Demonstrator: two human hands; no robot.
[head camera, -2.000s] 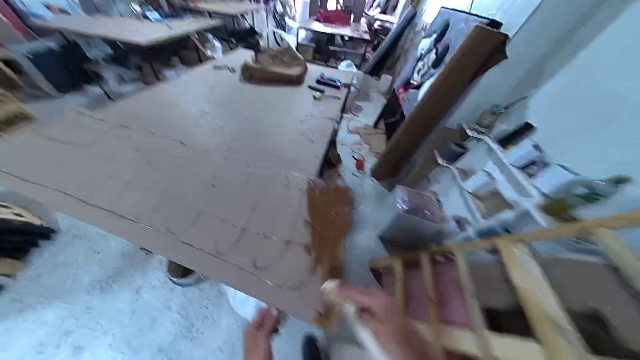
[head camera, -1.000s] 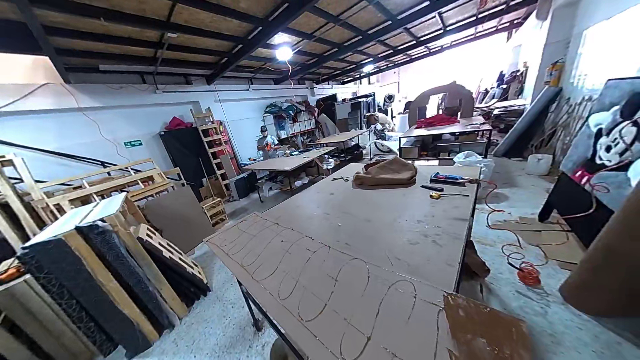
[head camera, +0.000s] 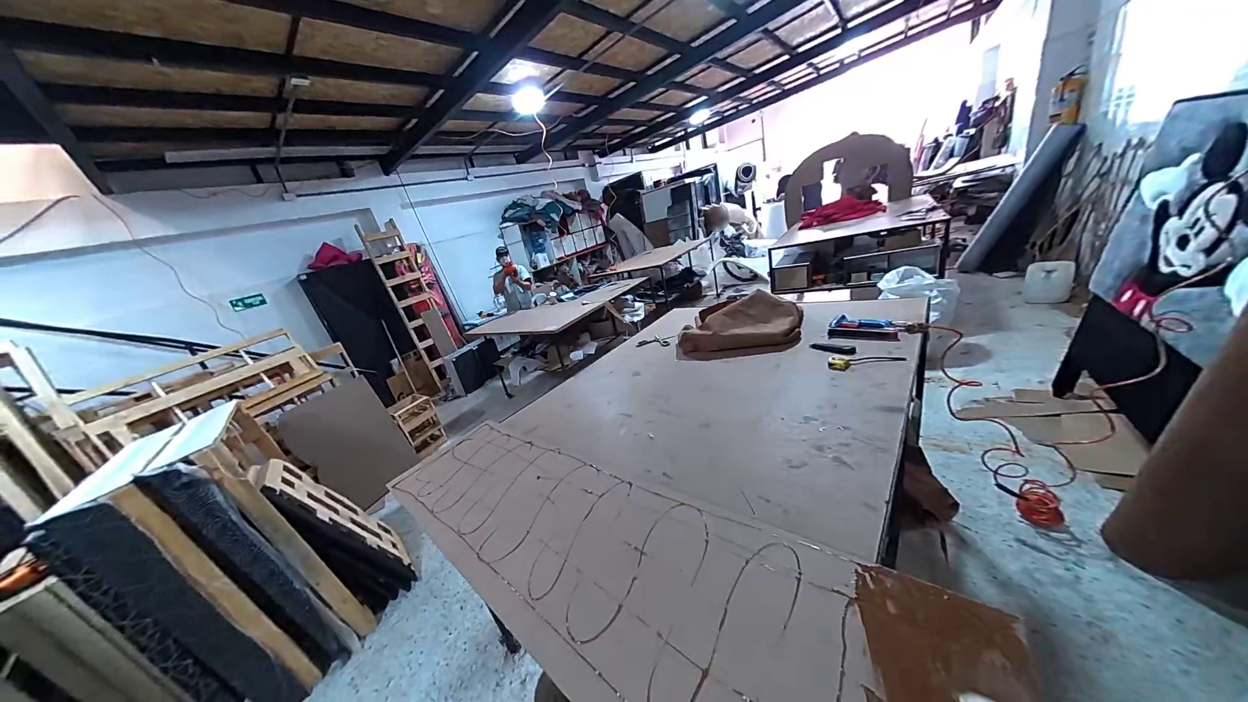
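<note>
Neither of my hands shows in the current head view. Looping lines of glue cover a flat brown board (head camera: 624, 556) at the near end of the large work table (head camera: 702, 419). Its right end carries a brown smeared patch (head camera: 936, 634), and a small pale thing is just visible at the bottom edge there. Farther back on the table lie a folded brown cloth (head camera: 746, 324), scissors (head camera: 654, 341), a blue and red tool (head camera: 866, 329), a black tool (head camera: 833, 348) and a yellow tape measure (head camera: 840, 363).
An orange air hose (head camera: 985, 419) trails from the table onto the floor at right, near cardboard pieces (head camera: 1033, 429) and a large brown roll (head camera: 1185, 468). Wooden frames (head camera: 244, 390) and dark padded panels (head camera: 166, 585) stand at left. A person (head camera: 511, 281) is at a farther table (head camera: 561, 310).
Two seconds ago both my hands were at the board's near right corner, one with a pale stick-like thing; they are out of view now. The view has swung up toward the room.
</note>
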